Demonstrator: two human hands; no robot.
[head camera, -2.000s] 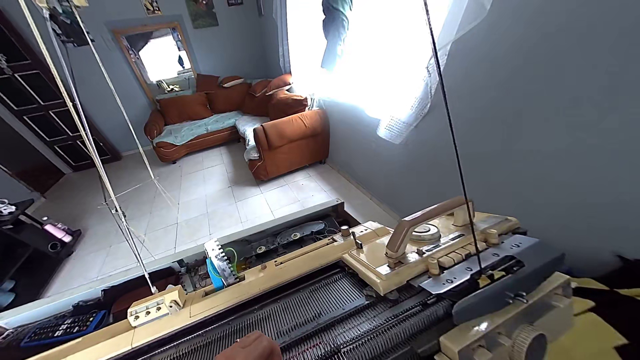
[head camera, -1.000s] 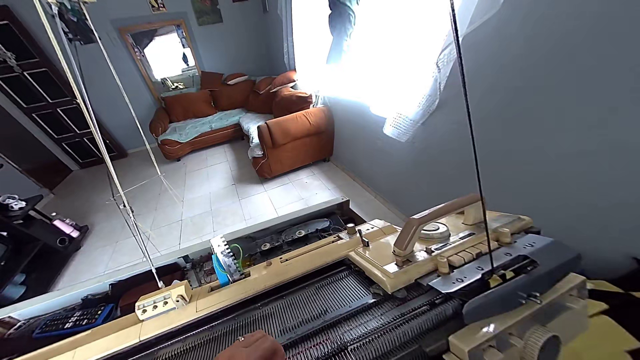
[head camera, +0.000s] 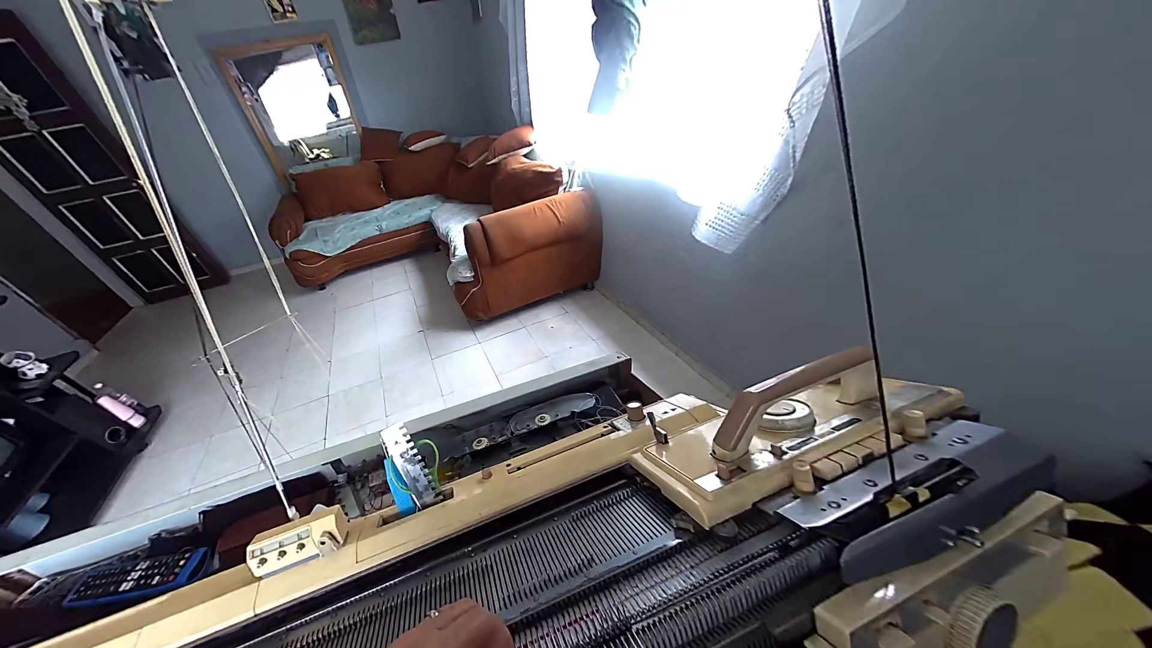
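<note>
At the bottom edge, my left hand rests low over the needle bed of a knitting machine; a ring shows on it. Its fingers are mostly hidden, so its grip cannot be told. My right hand is out of view. The cream knitting carriage with its brown handle sits on the bed to the right. A metal connecting arm joins it at the front, near a cream front carriage with a ribbed dial. Dark yarn runs down into the arm.
Pale yarns run down to a cream counter box at left. Behind the bed lie a blue-framed calculator and a white toothed plastic piece. Yellow fabric shows at lower right. A grey wall borders the right side.
</note>
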